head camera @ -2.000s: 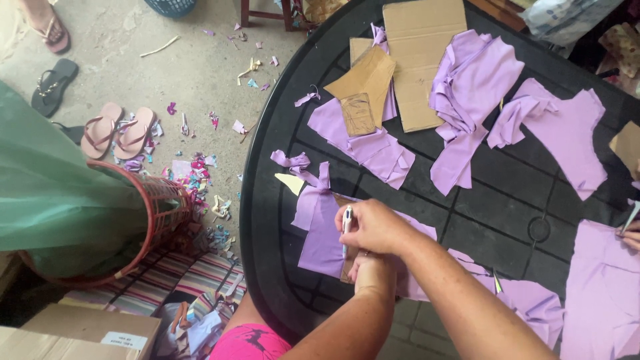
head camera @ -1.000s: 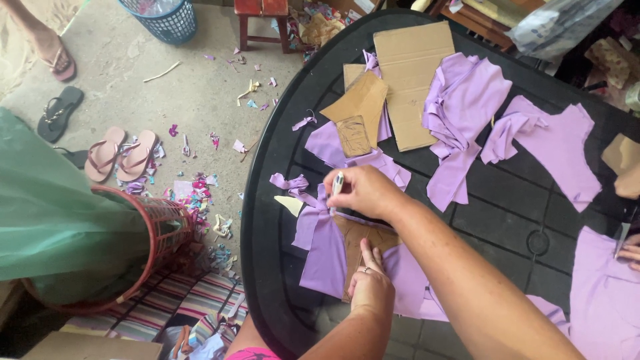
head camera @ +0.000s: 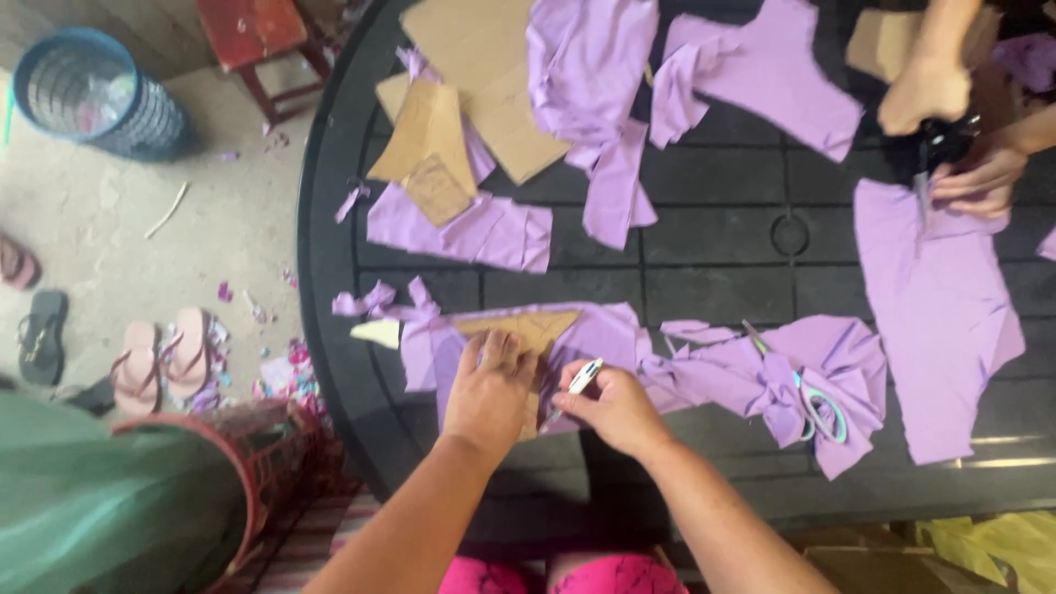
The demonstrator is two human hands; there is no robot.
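Observation:
Under the spread fingers of my left hand (head camera: 492,396), a brown paper template (head camera: 540,328) lies flat on purple fabric (head camera: 609,323). My right hand (head camera: 609,408) grips a white pen (head camera: 585,376), its tip low beside the template's right edge. Scissors with pale green handles (head camera: 819,410) rest on crumpled purple fabric (head camera: 850,346) to the right. Left of the template are knotted purple scraps (head camera: 384,301) and a small cream piece (head camera: 377,332).
Across the black table (head camera: 709,239), a co-worker's hands (head camera: 949,124) cut purple cloth (head camera: 932,330) with scissors. Cardboard templates (head camera: 495,74) and more purple pieces lie at the far side. On the floor stand a red basket (head camera: 247,470), a blue basket (head camera: 99,99) and a red stool (head camera: 256,41).
My right hand with the pen has gone from the template's upper left to its right edge. My left hand now lies on the template's left part. The view has shifted.

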